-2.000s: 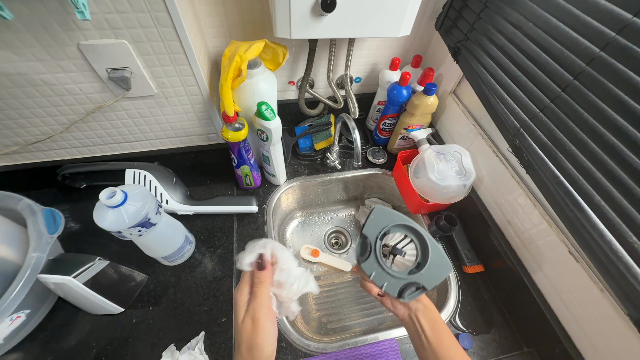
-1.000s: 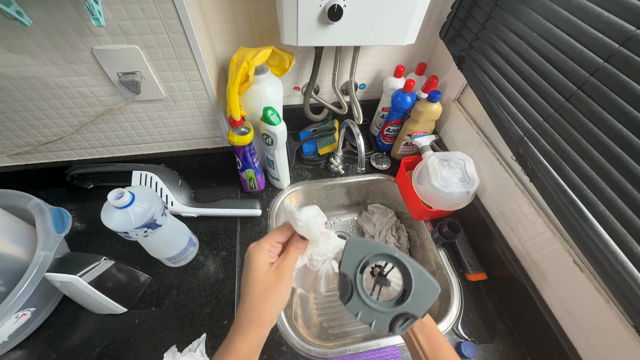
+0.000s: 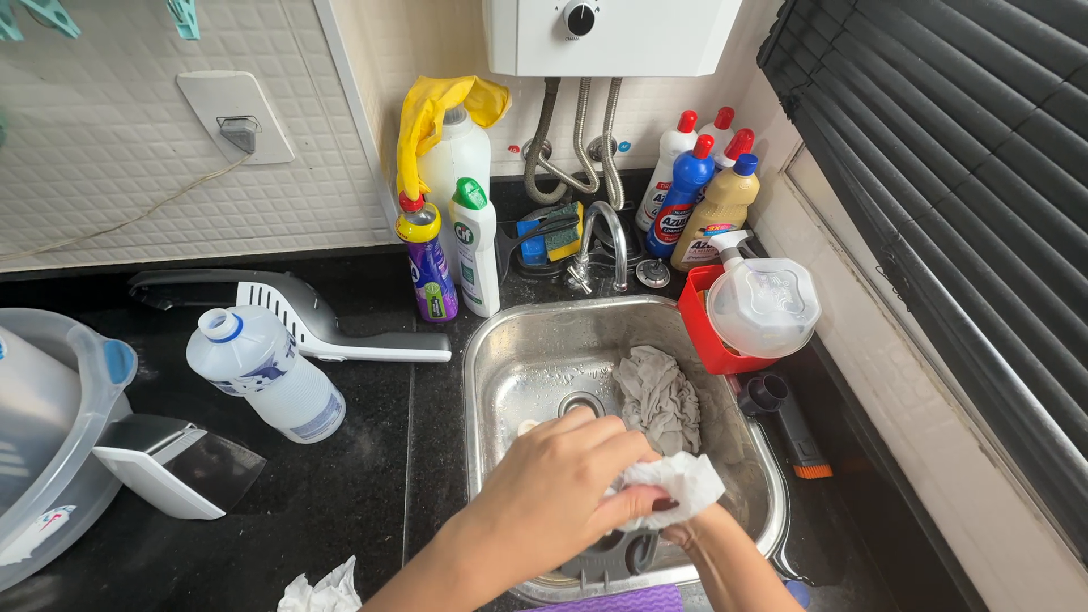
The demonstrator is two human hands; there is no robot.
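Note:
My left hand (image 3: pixel 565 480) pinches a crumpled white paper towel (image 3: pixel 680 489) over the lower right of the steel sink (image 3: pixel 501 340). Beneath it is a grey plastic vacuum part (image 3: pixel 608 561), mostly covered by my hands. My right hand (image 3: pixel 701 527) is behind the paper and against the grey part; its fingers are largely hidden. A wet grey cloth (image 3: pixel 659 399) lies bunched in the basin beside the drain (image 3: pixel 580 405). Part of a small white object shows past my left knuckles.
Left on the black counter are a handheld vacuum body (image 3: pixel 297 319), an open plastic bottle (image 3: pixel 268 374), a vacuum piece (image 3: pixel 178 467) and a clear tub (image 3: pixel 93 408). Cleaner bottles (image 3: pixel 476 246) stand behind the sink. A red container (image 3: pixel 710 331) and brush attachment (image 3: pixel 795 433) are at right.
My left hand has brought the paper onto the grey part. The part has moved lower and is now mostly covered; its round opening faced up earlier.

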